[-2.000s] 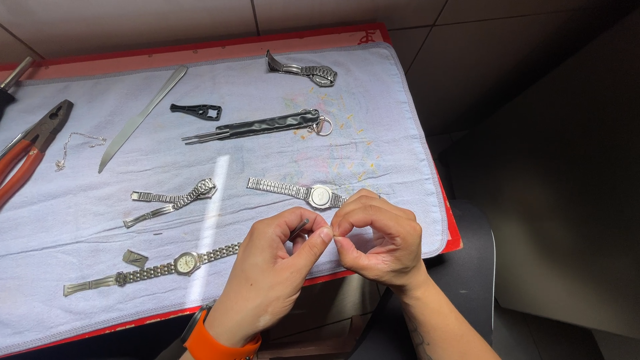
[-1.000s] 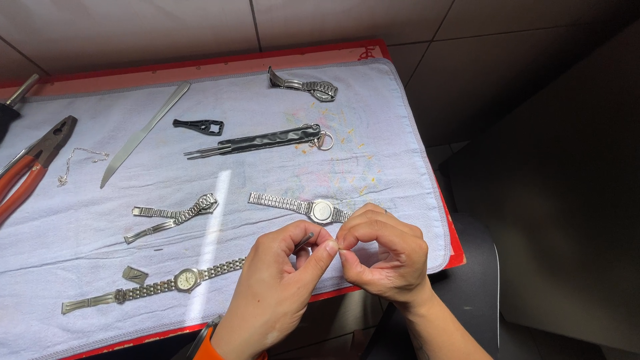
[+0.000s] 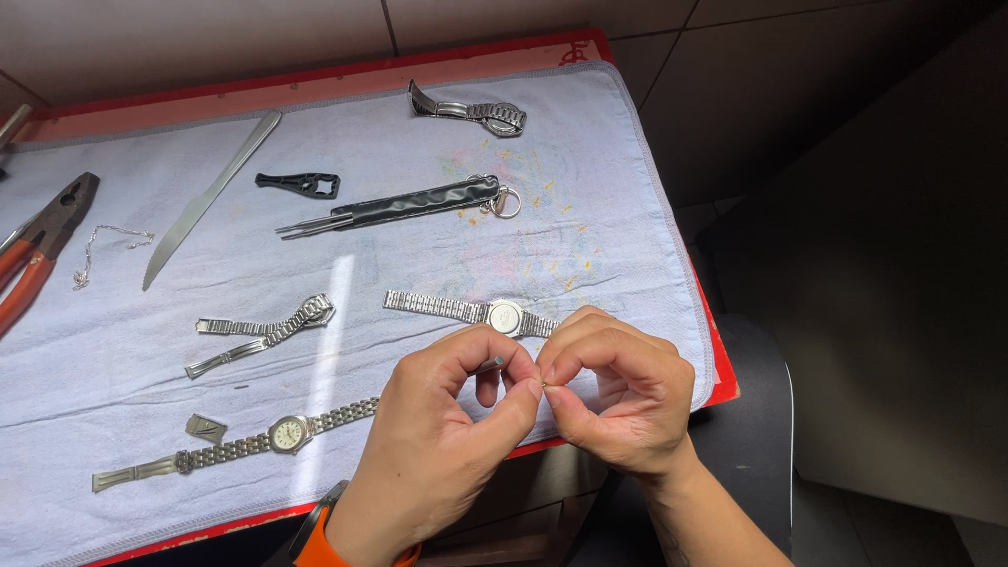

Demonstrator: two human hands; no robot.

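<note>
My left hand (image 3: pixel 465 425) and my right hand (image 3: pixel 614 386) meet fingertip to fingertip above the cloth's near right part. A tiny metallic piece (image 3: pixel 543 385) shows between the pinched fingers; its kind is too small to tell. A thin metal rod (image 3: pixel 486 365) also sits in my left hand, its end sticking out past the forefinger. Just behind both hands a metal-band watch (image 3: pixel 505 317) lies case back up, its band partly hidden by my right hand. Left of my left hand lies a watch with a pale dial (image 3: pixel 288 434), its band running behind that hand.
On the pale cloth (image 3: pixel 378 268) lie a folded watch (image 3: pixel 316 309), another watch (image 3: pixel 504 119), a black pouch with thin metal tools (image 3: pixel 417 203), a black plastic tool (image 3: pixel 299 185), a table knife (image 3: pixel 209 201), a fine chain (image 3: pixel 90 252), orange-handled pliers (image 3: pixel 47 244) and a small metal plate (image 3: pixel 206 428).
</note>
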